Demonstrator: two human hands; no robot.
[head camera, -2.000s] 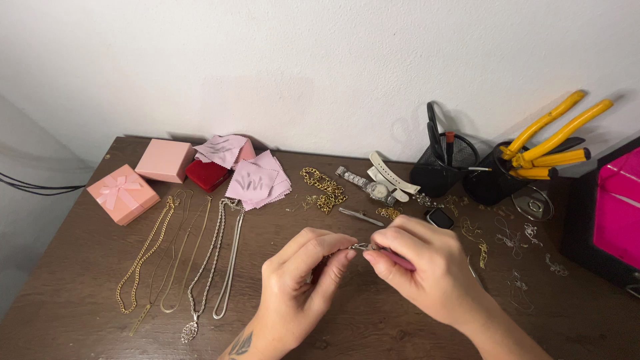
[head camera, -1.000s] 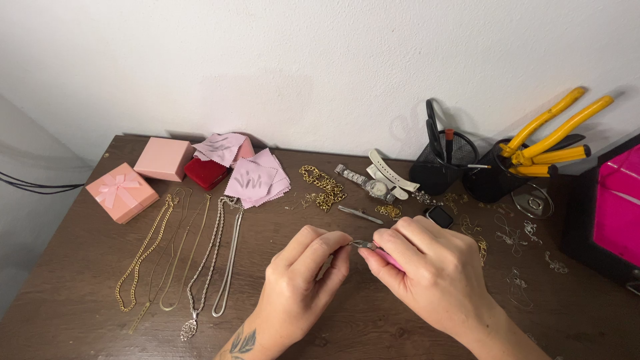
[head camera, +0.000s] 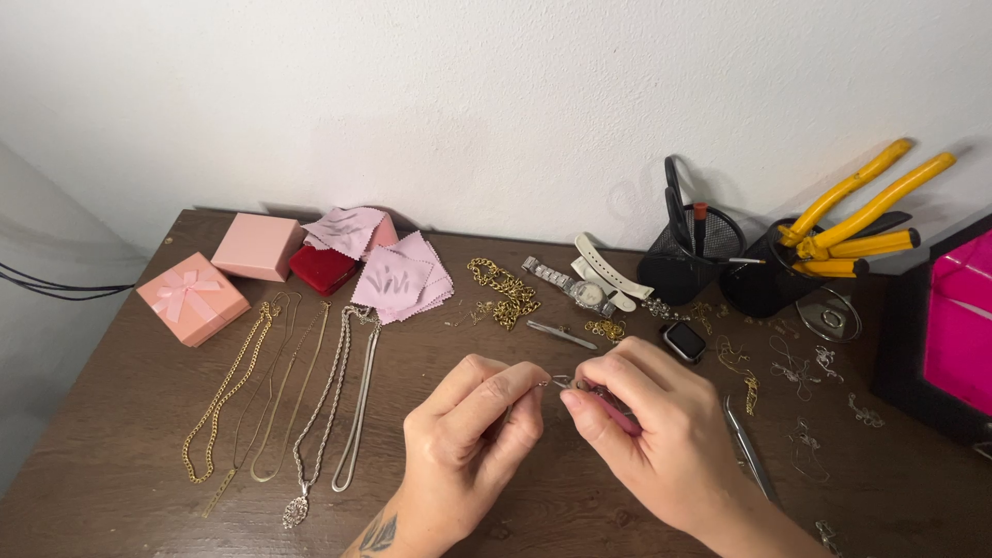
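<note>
My left hand (head camera: 480, 434) pinches a tiny metal piece between thumb and forefinger, too small to name. Close to its right, my right hand (head camera: 659, 426) grips small pliers with pink handles (head camera: 618, 411), mostly hidden by the fingers; their metal jaws (head camera: 563, 380) point left and reach the tiny piece. Just beyond the hands lie tweezers (head camera: 561, 334), gold-coloured rings or links (head camera: 606, 329) and a square smartwatch case (head camera: 683, 341). A second pair of tweezers (head camera: 749, 449) lies right of my right hand. A gold-coloured curb chain (head camera: 504, 294) sits in a heap farther back.
Necklaces (head camera: 318, 403) lie in a row at left. Behind them are pink boxes (head camera: 258, 246), a red velvet box (head camera: 324, 270) and pink cloths (head camera: 395, 283). A wristwatch (head camera: 587, 294), mesh cups (head camera: 673, 271), yellow-handled tools (head camera: 876, 209) and fine chains (head camera: 806, 449) occupy the right.
My right hand has shifted slightly to the right, and a small gap now shows between the fingertips of both hands, with the plier jaws visible in it.
</note>
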